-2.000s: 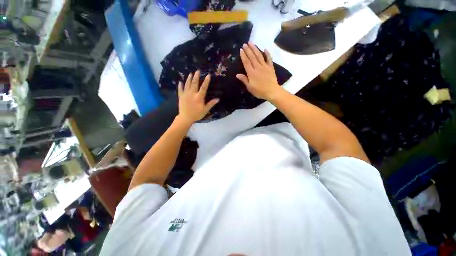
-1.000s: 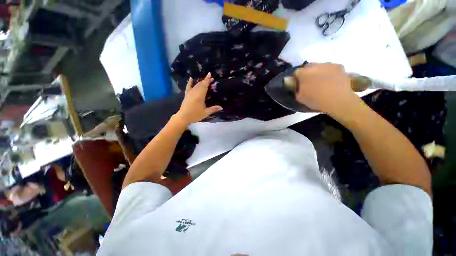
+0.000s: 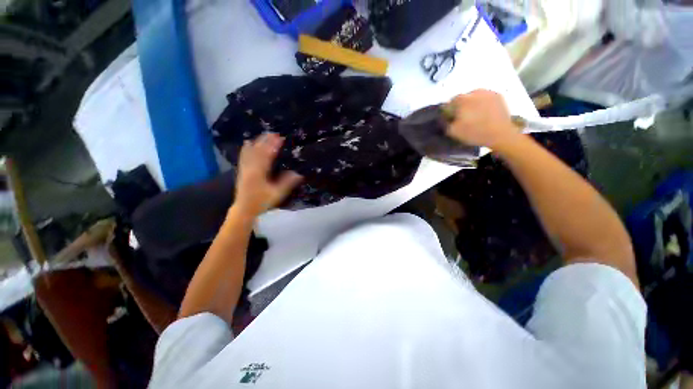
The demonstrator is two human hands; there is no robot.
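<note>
A black garment piece with small pale print lies spread over the board on the white table. The rounded charcoal end of the sleeve board shows at its left. My left hand rests on the garment's left part, fingers apart and slightly blurred. My right hand grips the handle of the steam iron; the iron is tilted at the garment's right edge. Whether its plate touches the cloth is unclear. The white hose runs right from the iron.
A blue board lies at left. Behind the garment are a yellow ruler, folded black pieces, a blue basket and scissors. A dark printed bundle hangs at right; a brown carton stands at lower left.
My right hand first left the cloth and took hold of the iron, which has since tilted. My left hand stays on the garment's left part. The view has shifted.
</note>
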